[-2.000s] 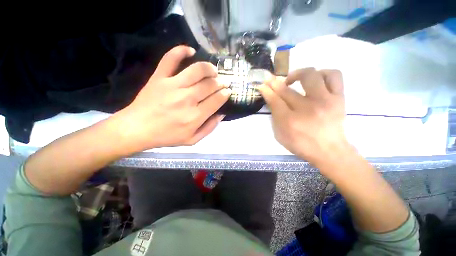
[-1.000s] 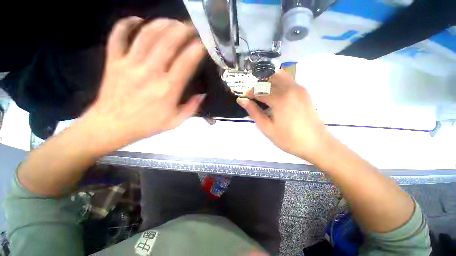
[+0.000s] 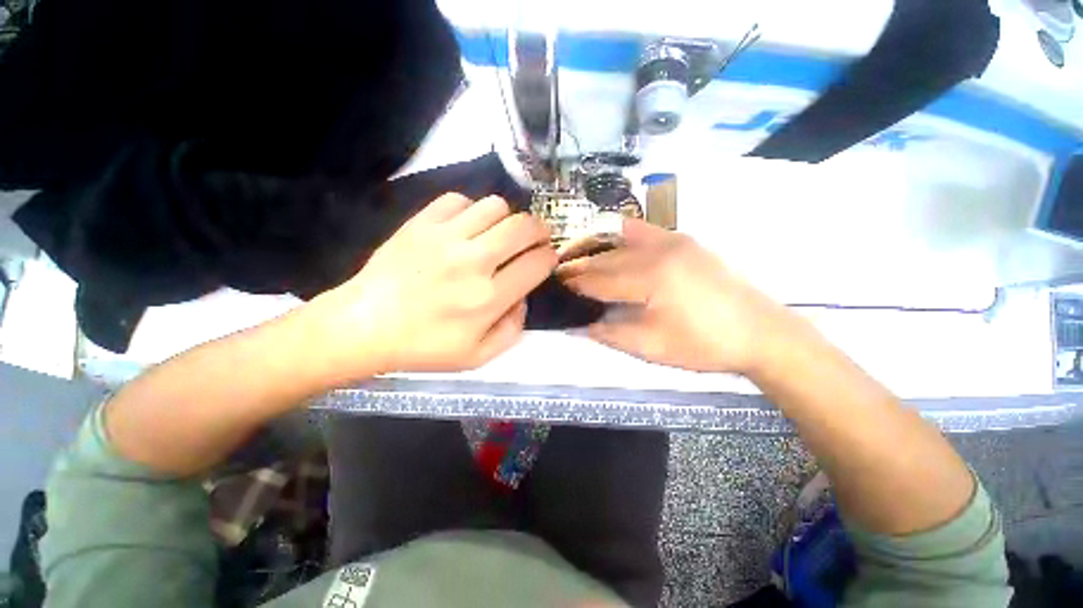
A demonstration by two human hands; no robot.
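The black garment point(image 3: 273, 226) lies heaped on the table left of the needle, with a dark part under my hands. A small plaid piece point(image 3: 568, 216) lies at the presser foot on the black cloth. My left hand point(image 3: 457, 279) has its fingertips on the cloth at the left edge of the plaid piece. My right hand point(image 3: 671, 291) pinches the plaid piece's near right edge between bent fingers, close to the foot. The needle bar point(image 3: 536, 95) stands above the plaid. My fingers partly hide the plaid piece and the seam.
The white sewing machine head point(image 3: 819, 71) spans the top, with a tension dial point(image 3: 662, 105) and a black strip point(image 3: 903, 83) draped over it. A tan tab point(image 3: 660, 202) is right of the foot. A scale point(image 3: 713, 413) runs along the table edge. A blue crate point(image 3: 817, 552) is on the floor.
My left hand has come down and right from the garment to the plaid piece. My right hand has shifted slightly down. The view has moved, showing more of the machine head.
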